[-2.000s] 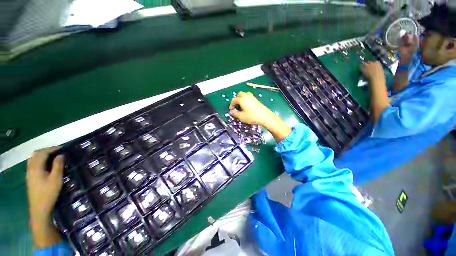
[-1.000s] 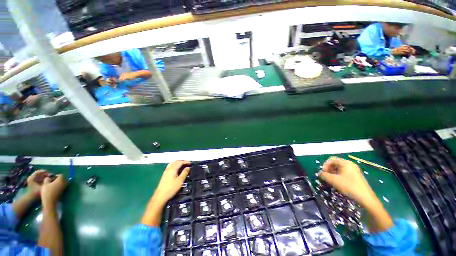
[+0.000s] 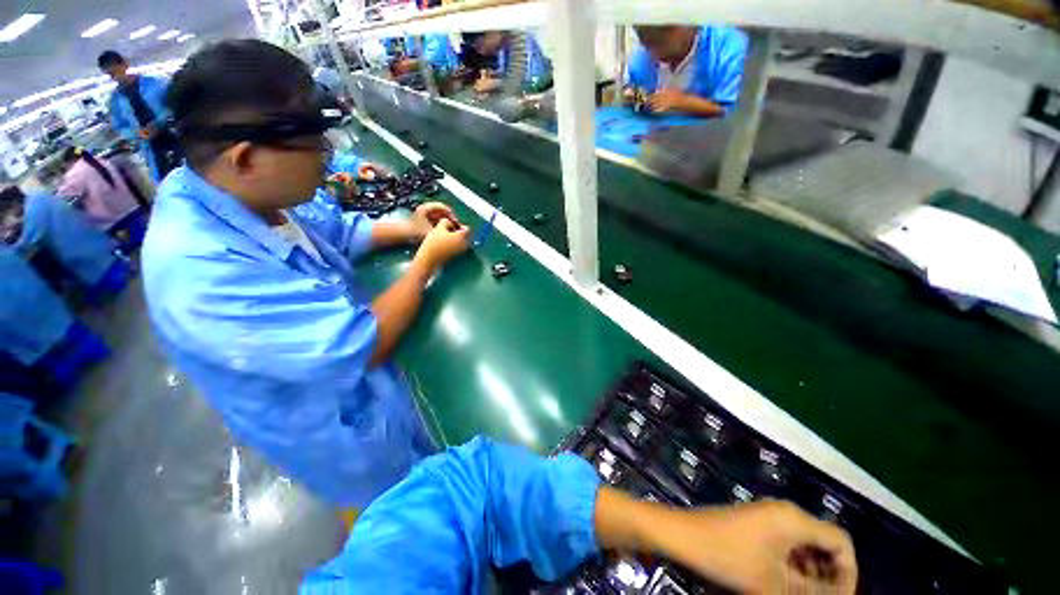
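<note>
My left hand (image 3: 773, 551) is at the lower right, blurred, over the glossy black blister tray (image 3: 727, 459), its arm crossing the tray in a blue sleeve. Its fingers are curled around a dark reddish patch; whether this is a held part or shadow, I cannot tell. Squarish black units with silvery centres (image 3: 688, 465) sit in the tray's pockets. The hand and forearm hide part of the tray, and the picture's lower edge cuts it off. My right hand is out of the picture.
A neighbouring worker (image 3: 273, 291) in blue sits at left, hands together over the green bench (image 3: 488, 372). Dark units lie on the bench and green conveyor (image 3: 767, 314). A white rail (image 3: 686, 360) and white post (image 3: 575, 151) stand beyond the tray.
The view has swung left, bringing the neighbouring worker in fully. My left hand has left the tray's left edge and now reaches across the tray. My right hand and the metal parts pile left view.
</note>
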